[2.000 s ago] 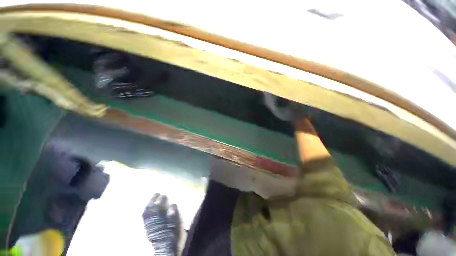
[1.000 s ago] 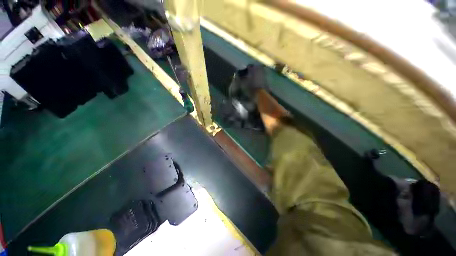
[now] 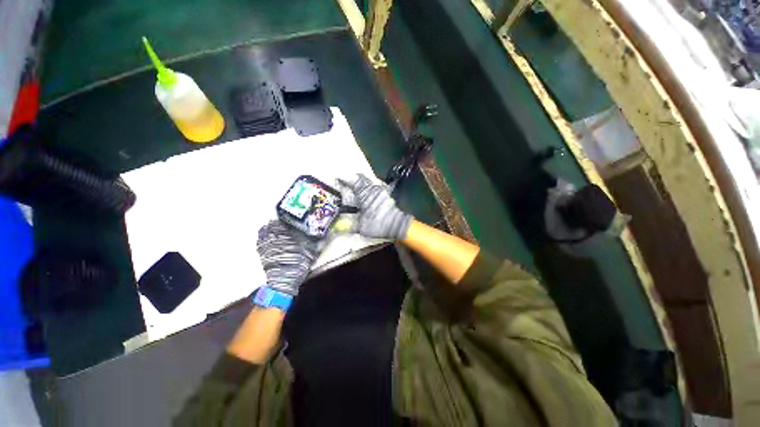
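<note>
An open black housing with circuit board and coloured wires (image 3: 308, 206) is held above the white sheet (image 3: 225, 183). My gloved left hand (image 3: 286, 254) grips its lower left side. My gloved right hand (image 3: 377, 208) is at its right side, by the black cord and some clear plastic; whether it grips the cord or the plastic is hard to tell. The bundled black power cord (image 3: 410, 158) lies at the bench's right edge. A black bottom cover (image 3: 169, 282) lies on the sheet's left part. The squeeze bottle with yellow liquid (image 3: 190, 108) lies beyond the sheet.
Black plates (image 3: 302, 93) and a pile of covers (image 3: 257, 108) lie at the sheet's far edge. Stacked ribbed covers (image 3: 75, 179) and a blue bin (image 3: 15, 292) are at left. At right, a bagged unit (image 3: 583, 213) sits on the green conveyor beside the cream frame (image 3: 546, 92).
My right hand has come back from the conveyor to above the sheet, where the open unit is now held. My left hand is in view again. The view has turned toward the bench.
</note>
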